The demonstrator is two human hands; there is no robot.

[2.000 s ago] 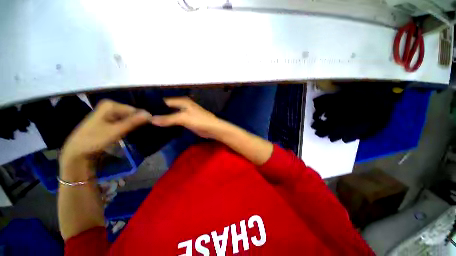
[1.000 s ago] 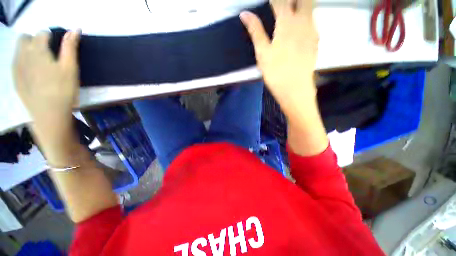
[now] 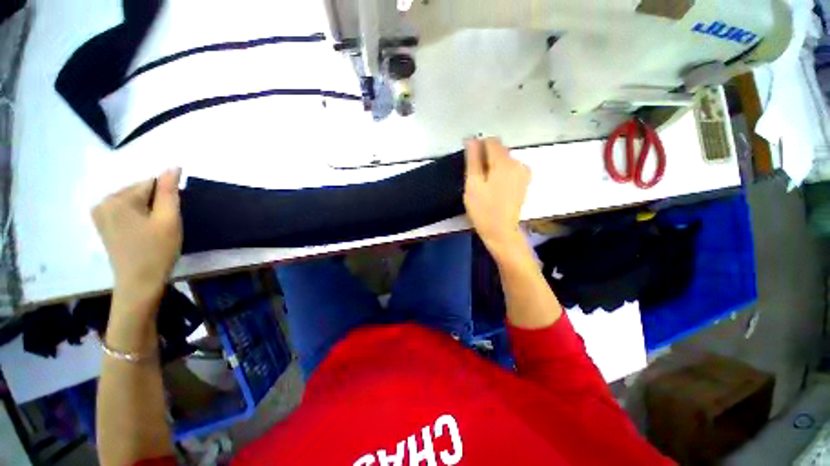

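A black, gently curved band piece [image 3: 323, 215] lies stretched out along the front edge of the white table. My left hand [image 3: 146, 229] grips its left end between thumb and fingers. My right hand [image 3: 494, 187] grips its right end. The presser foot and needle area [image 3: 373, 96] is behind the band. Two thin dark strips [image 3: 218, 96] run left from the needle area to joined dark pieces [image 3: 89, 77] at the back left.
The sewing machine [image 3: 628, 55] spans the back right. Red-handled scissors [image 3: 635, 155] lie on the table right of my right hand. Below right are a black pile [image 3: 619, 264], a blue crate [image 3: 728, 273] and a cardboard box [image 3: 710, 405]. Another blue crate [image 3: 238, 364] is below left.
My hands came up from below the table edge with the band piece and spread it on the table. The view has shifted, now showing the machine and the strips at the needle.
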